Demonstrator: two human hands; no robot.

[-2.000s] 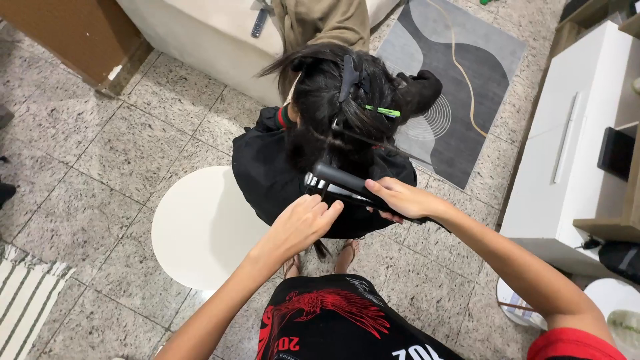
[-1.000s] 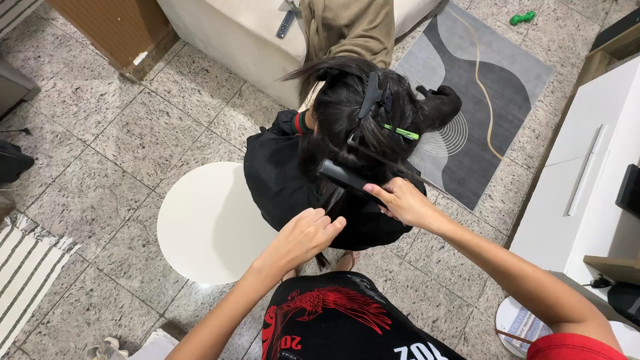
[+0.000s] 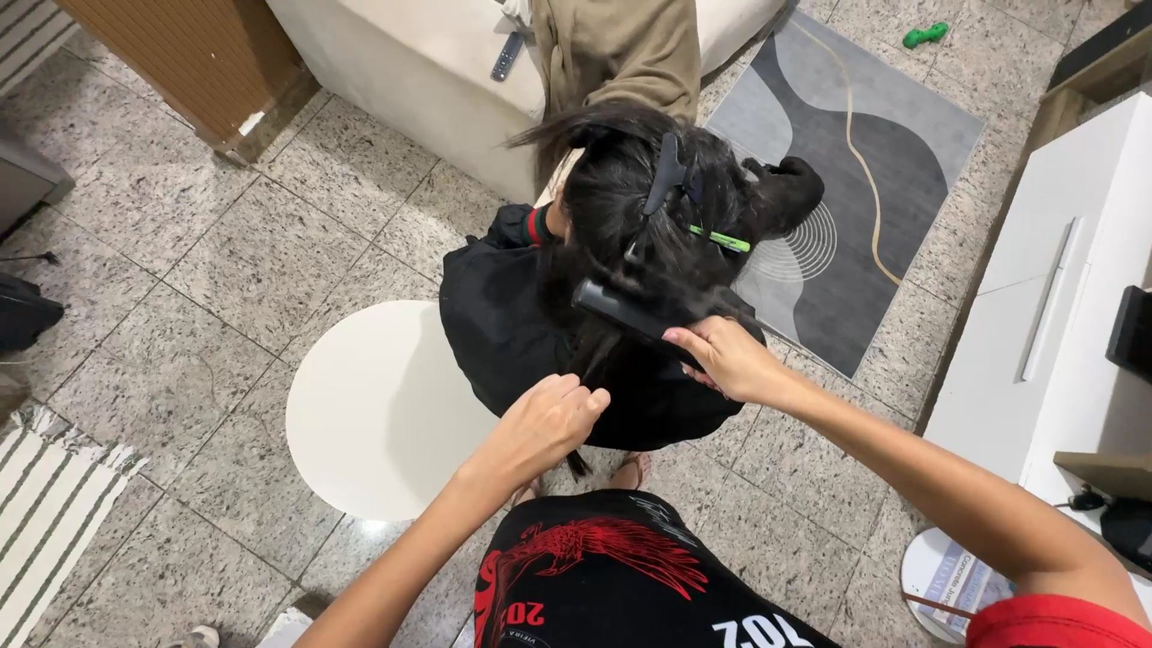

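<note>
A seated person with long dark hair (image 3: pixel 612 198) has their back to me and wears black clothing (image 3: pixel 495 315). My left hand (image 3: pixel 556 416) is closed around the lower end of a lock of that hair. My right hand (image 3: pixel 727 358) grips a black hair straightener (image 3: pixel 621 308), whose plates lie across the same lock near the back of the head. A black sectioning clip (image 3: pixel 664 175) and a green clip (image 3: pixel 720 238) hold hair on the head. Part of the straightener's handle is hidden by my right fingers.
A round white stool or table top (image 3: pixel 360 405) is at the left of the person. Ahead is a beige sofa (image 3: pixel 423 90) with a remote control (image 3: pixel 508 57). A grey patterned rug (image 3: pixel 837 297) lies beyond, right of the person, and a white cabinet (image 3: pixel 1017 270) stands at the right.
The straightener has moved up, nearer the head, since two seconds ago, and its striped side no longer shows. My left hand stays by the lower hair. The view has shifted somewhat.
</note>
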